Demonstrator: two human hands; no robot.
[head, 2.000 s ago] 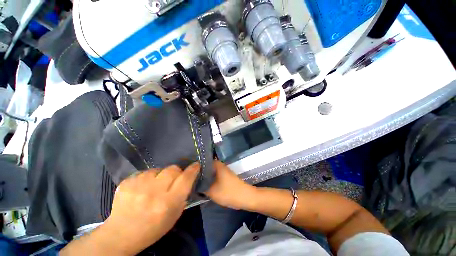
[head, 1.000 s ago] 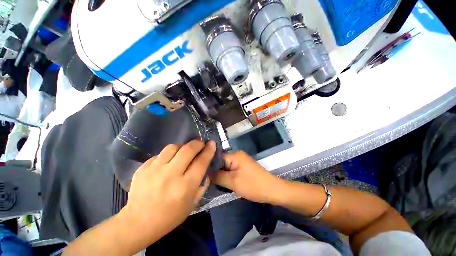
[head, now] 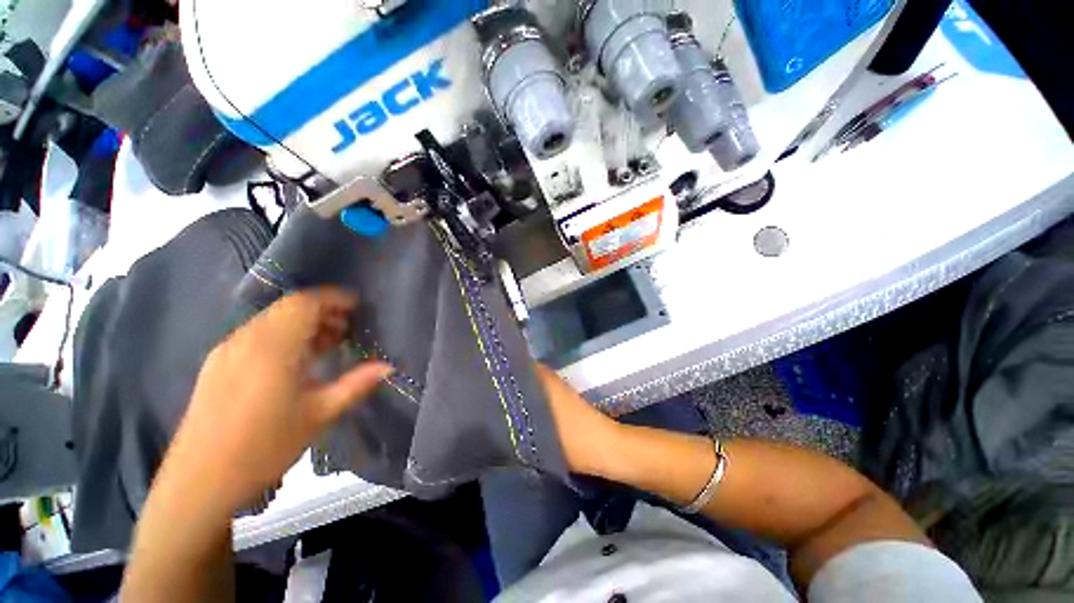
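A dark grey garment panel [head: 453, 389] with yellow and bluish-purple stitch lines lies under the needle area [head: 453, 212] of the overlock machine [head: 377, 112] and hangs over the table's front edge. My left hand [head: 277, 371] is over the left part of the panel, thumb and fingers apart, slightly blurred, with nothing gripped. My right hand [head: 563, 412] is behind the panel's right edge; its fingers are hidden by the cloth, so its grip cannot be seen.
A stack of dark grey panels [head: 153, 365] lies left of the machine. Crumpled grey cloth [head: 177, 130] is behind it. Grey tension knobs [head: 530, 94] and an orange warning label [head: 624, 233] are on the machine. Thin tools [head: 883, 118] lie on the right of the table [head: 848, 236].
My left hand has let go of the cloth by the needle, moved left and opened. The panel is spread out more, with its long stitch lines showing. My right hand has gone behind the cloth.
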